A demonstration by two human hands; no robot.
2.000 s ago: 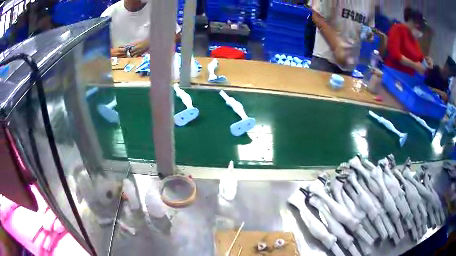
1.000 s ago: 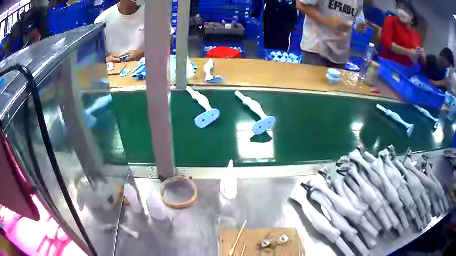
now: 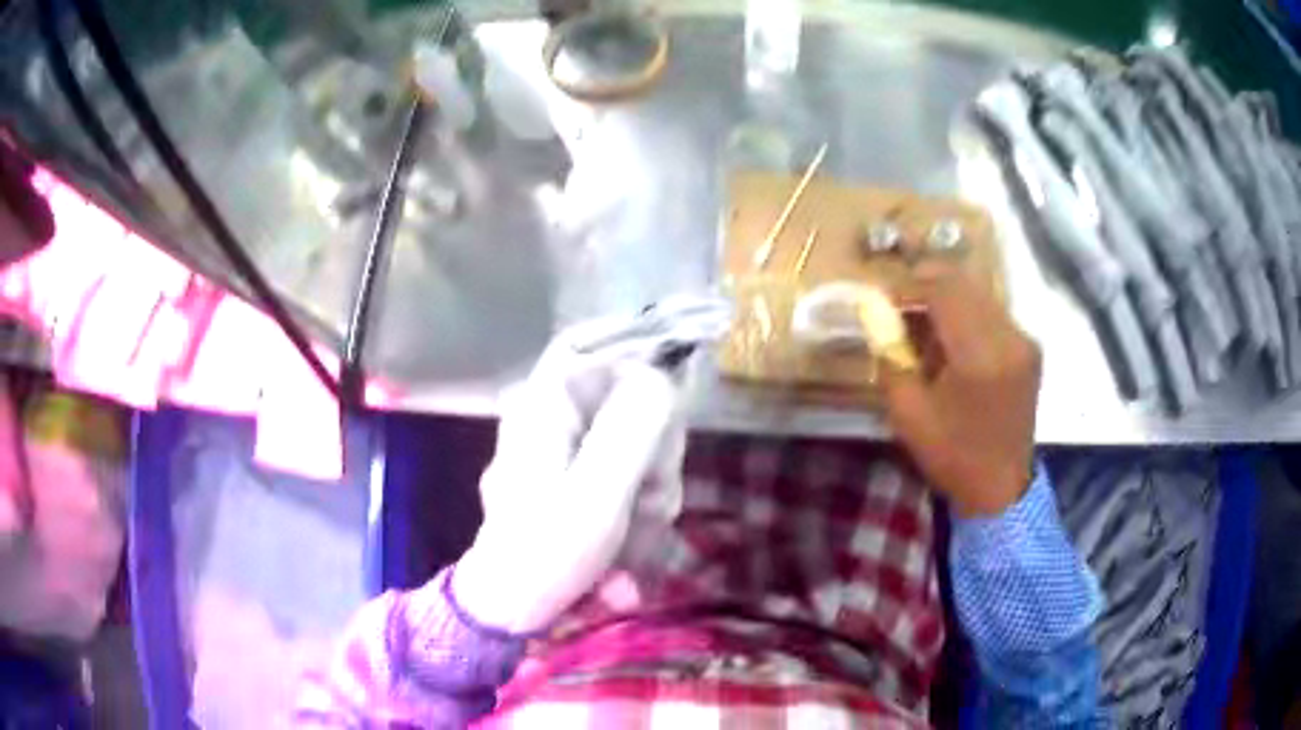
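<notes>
My left hand [image 3: 571,471], in a white glove, is closed on a grey part [image 3: 678,325] with a dark end, held just left of the cardboard pad [image 3: 842,207]. My right hand [image 3: 963,378] is bare, with a yellowish covering at a fingertip, over the pad's lower right edge beside a small white cup [image 3: 839,311]. Blur hides whether its fingers hold anything. Thin sticks [image 3: 793,207] and two small caps [image 3: 913,235] lie on the pad.
Many grey parts [image 3: 1141,228] lie in a row at the right of the bench. A tape roll [image 3: 606,54] and white bottle [image 3: 772,36] stand at the back. Blue totes [image 3: 160,571] flank the checked apron [image 3: 799,549]. The lamp box [image 3: 157,307] glares pink at left.
The view has tilted down from the belt to the bench and apron. Both hands are now in the picture, the left with a grey part.
</notes>
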